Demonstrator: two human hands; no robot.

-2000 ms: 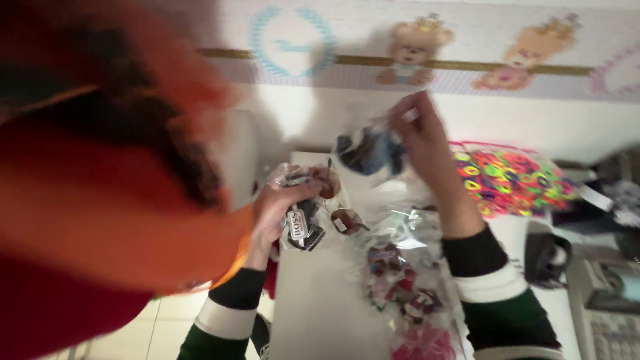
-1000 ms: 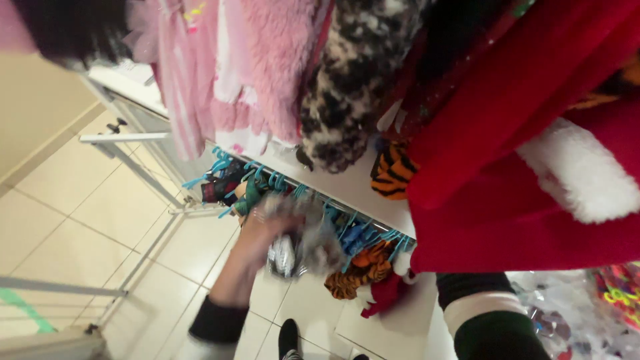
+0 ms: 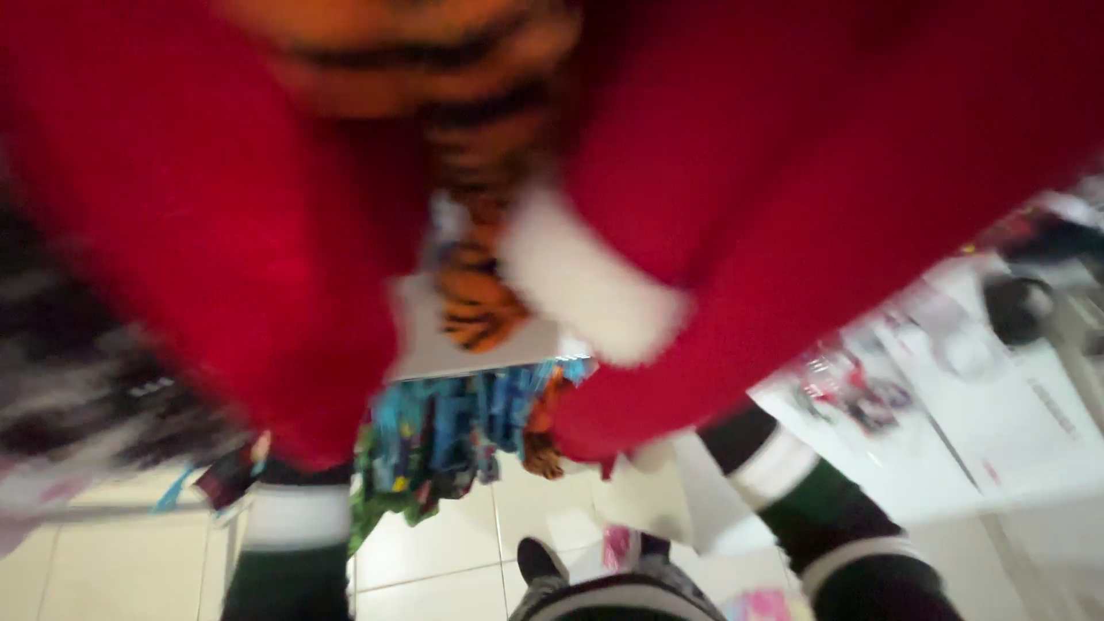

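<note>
Red cloth garments (image 3: 216,233) with white fluffy trim (image 3: 595,285) fill the upper part of the view, blurred and close. Orange tiger-striped cloth (image 3: 474,293) hangs between them. Both my hands are hidden: my left sleeve (image 3: 293,526), black, white and green, runs up behind the red cloth at the lower left, and my right sleeve (image 3: 802,492) goes behind it at the lower right. What either hand holds cannot be seen. Small blue and green garments (image 3: 448,423) hang in a row below the white shelf (image 3: 423,336).
At the right, clear plastic packets (image 3: 854,388) lie on a white table (image 3: 931,457). Grey and black fluffy cloth (image 3: 95,379) hangs at the left over a metal rail (image 3: 129,511). My shoe (image 3: 542,559) stands on the tiled floor (image 3: 431,561), near a pink item (image 3: 617,548).
The view has swung a lot. One second ago my left hand was in sight with a clear plastic packet, near the small hanging garments; now red cloth hides both hands.
</note>
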